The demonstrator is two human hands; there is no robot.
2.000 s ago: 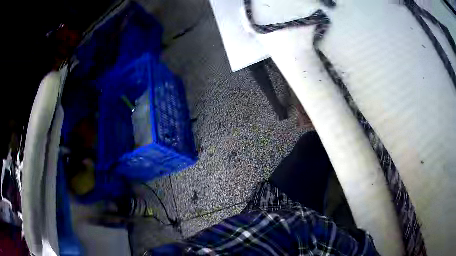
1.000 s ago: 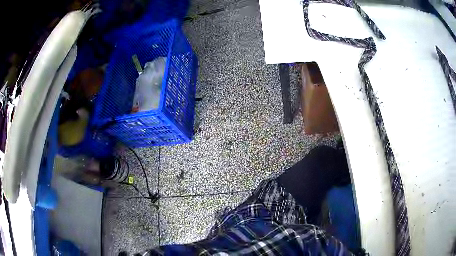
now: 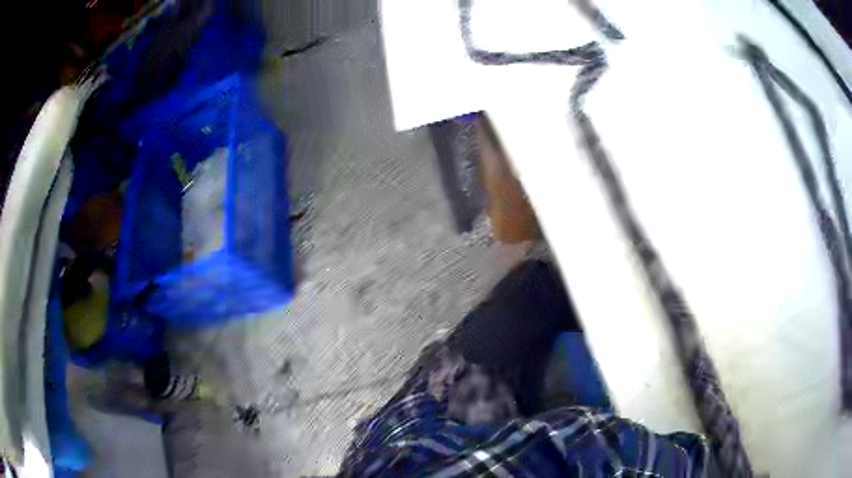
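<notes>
A long narrow dark plaid necktie [image 3: 646,252] lies on the white-covered pressing table [image 3: 747,308]. It widens toward the bottom edge of the picture, and its thin end bends sharply left and up near the table's top left corner. A second dark strip [image 3: 811,168] lies folded back at the right side of the cover. Neither of my hands shows. Only the blue plaid shirt [image 3: 523,448] is in view at the bottom. The picture is blurred by motion.
A blue plastic crate [image 3: 262,215] holding something whitish stands on the speckled grey floor [image 3: 364,271]. A dark leg and an orange-brown object [image 3: 509,201] are under the table's edge. A narrow padded board [image 3: 28,205] is at the far left.
The view has swung, so the table, necktie and crate sit further left than a second ago. More of the strip at the right now shows. The necktie keeps its shape on the cover.
</notes>
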